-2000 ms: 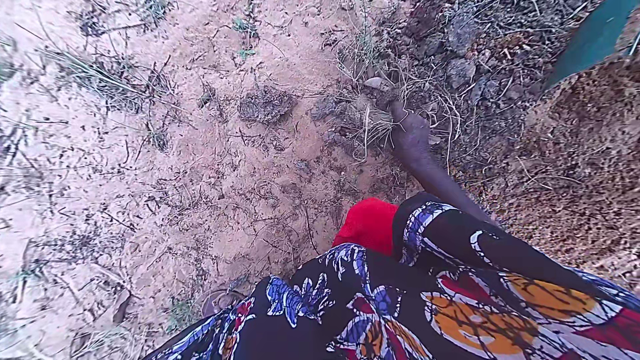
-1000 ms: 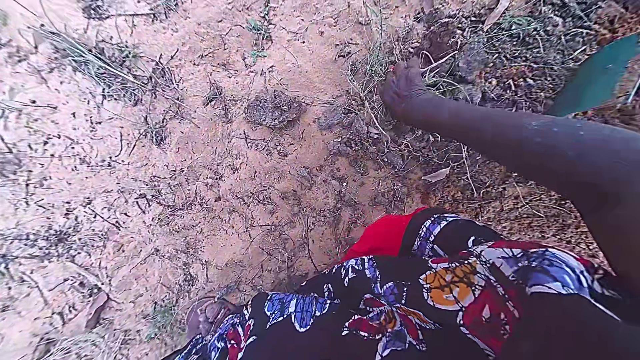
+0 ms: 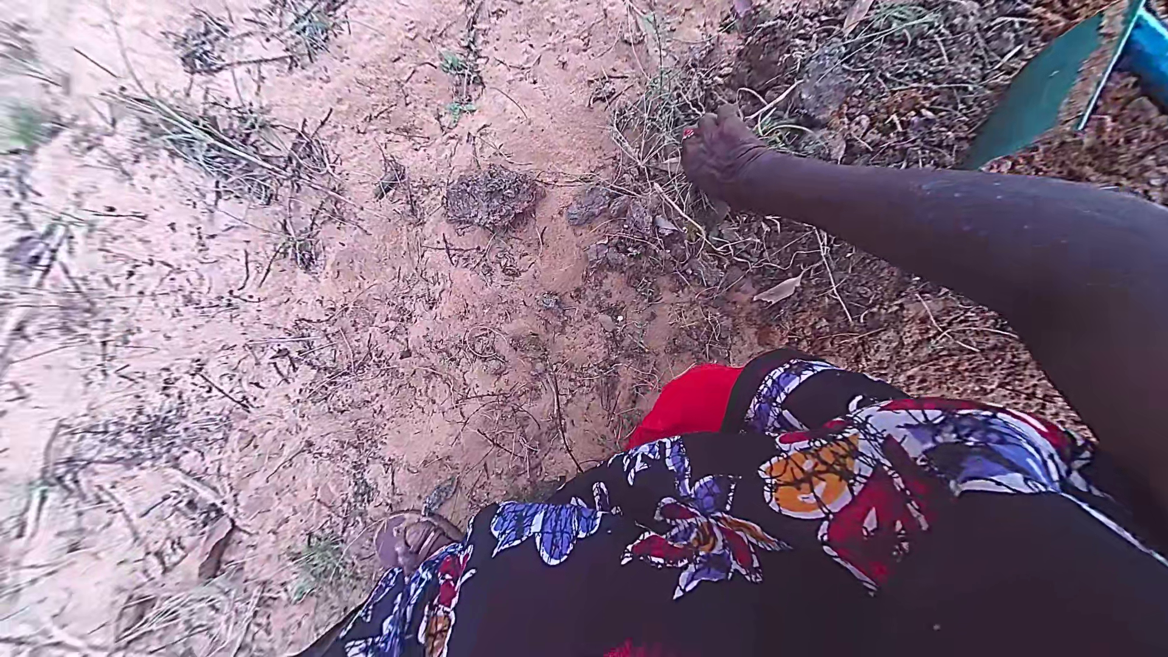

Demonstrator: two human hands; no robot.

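Observation:
My right hand [image 3: 725, 160] reaches in from the right side, its fingers curled down against a tuft of dry and green grass [image 3: 662, 109] at the upper middle. Red shows at one fingertip. Thin stems stick out around the fingers, but whether they are gripped is hidden by the hand. Just right of the hand lies loose dark soil mixed with dry roots and stalks [image 3: 821, 100]. A dry leaf [image 3: 778, 289] rests on the ground below the wrist. My left hand is out of view.
A green sheet-like object [image 3: 1040, 96] stands at the upper right, beside something blue [image 3: 1148, 50]. A dark clod [image 3: 493, 196] sits on the sandy ground. Patterned cloth [image 3: 703, 547] and red cloth [image 3: 686, 401] cover the lower part; a foot [image 3: 412, 540] shows at the lower left.
The forearm now stretches across the right side, where two seconds ago less of it showed. My right hand has stayed near the grass tuft, with its pose changed.

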